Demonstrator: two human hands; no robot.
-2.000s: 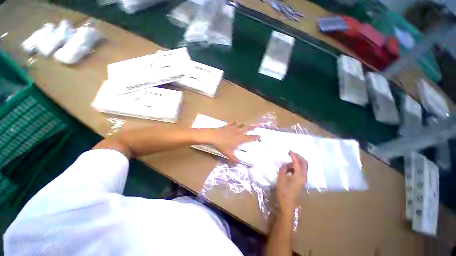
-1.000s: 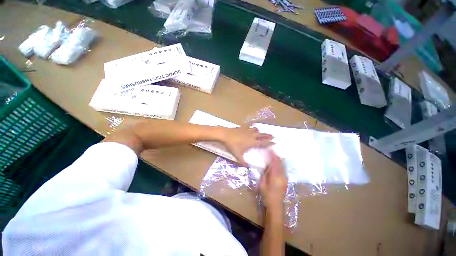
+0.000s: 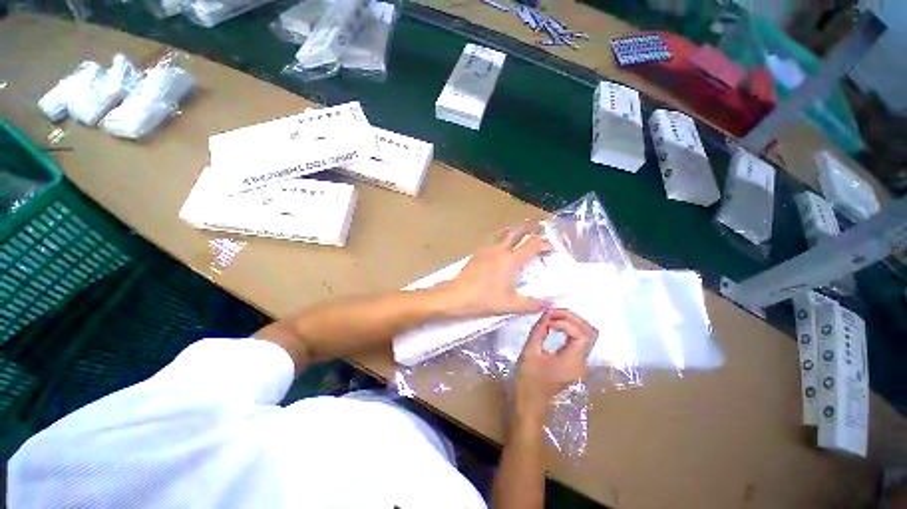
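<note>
A white product box (image 3: 433, 336) lies slanted on the brown table, its right end under my left hand and clear film. My left hand (image 3: 500, 276) holds the box near that end, fingers spread over it. My right hand (image 3: 559, 348) pinches the edge of a clear poly bag (image 3: 589, 231) beside the box's end; thumb and fingertips are together. The bag's film stands up behind my left hand and also spreads crinkled below the box. A whitish stack of poly bags (image 3: 676, 318) lies flat under and right of the hands. How far the box is inside the bag is hidden.
A pile of boxes (image 3: 283, 149) and white bundles (image 3: 144, 94) lie left. A green crate (image 3: 60, 239) is at the left edge. Behind, the green belt (image 3: 547, 129) carries several boxes. Boxes stand at right (image 3: 843, 378) near a grey metal post (image 3: 825, 256). A red bin (image 3: 731, 84) is beyond the belt.
The box has turned, its left end now nearer me. My left hand has moved slightly up, and film has risen behind it. Boxes on the belt have shifted left.
</note>
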